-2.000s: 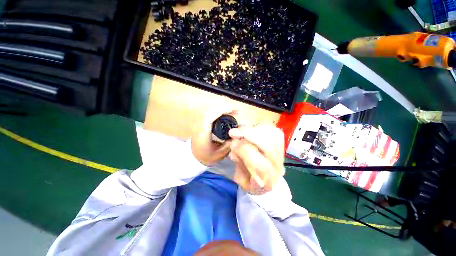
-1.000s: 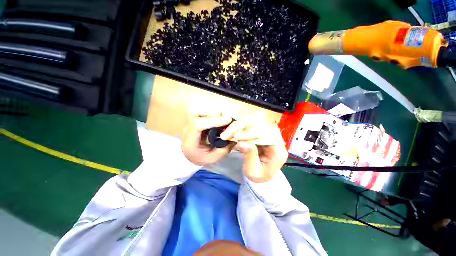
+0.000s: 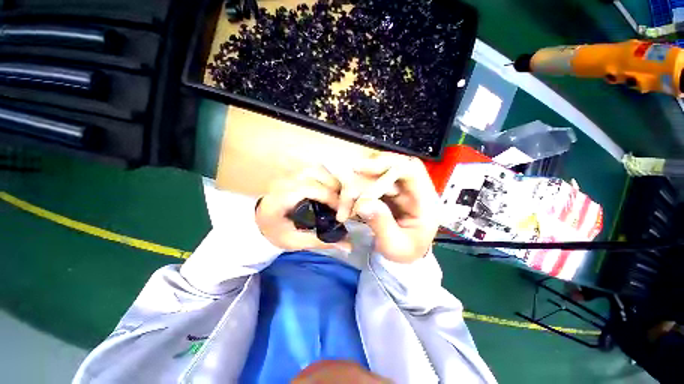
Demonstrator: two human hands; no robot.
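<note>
My left hand (image 3: 283,211) is closed around a black tubular housing (image 3: 306,215), held in front of my body over the tan board. Its dark end faces up toward me, with a curved black piece (image 3: 330,227) at its right side. My right hand (image 3: 397,210) is against the housing's right side, thumb and fingertips at the curved piece. Whether the right fingers grip that piece or only touch it is hard to tell. The hands are overexposed, and the rest of the housing is hidden.
A black tray (image 3: 300,122) with a heap of small black parts lies ahead. A blister tray (image 3: 154,90) with long tubes is at left. The red and white screw feeder (image 3: 480,201), plastic bag (image 3: 536,142) and hanging orange screwdriver (image 3: 611,64) are at right; a cable crosses the feeder.
The housing has tilted, and the curved piece now shows at its lower right. My right fingers have shifted along it. The orange screwdriver swung left, then back right.
</note>
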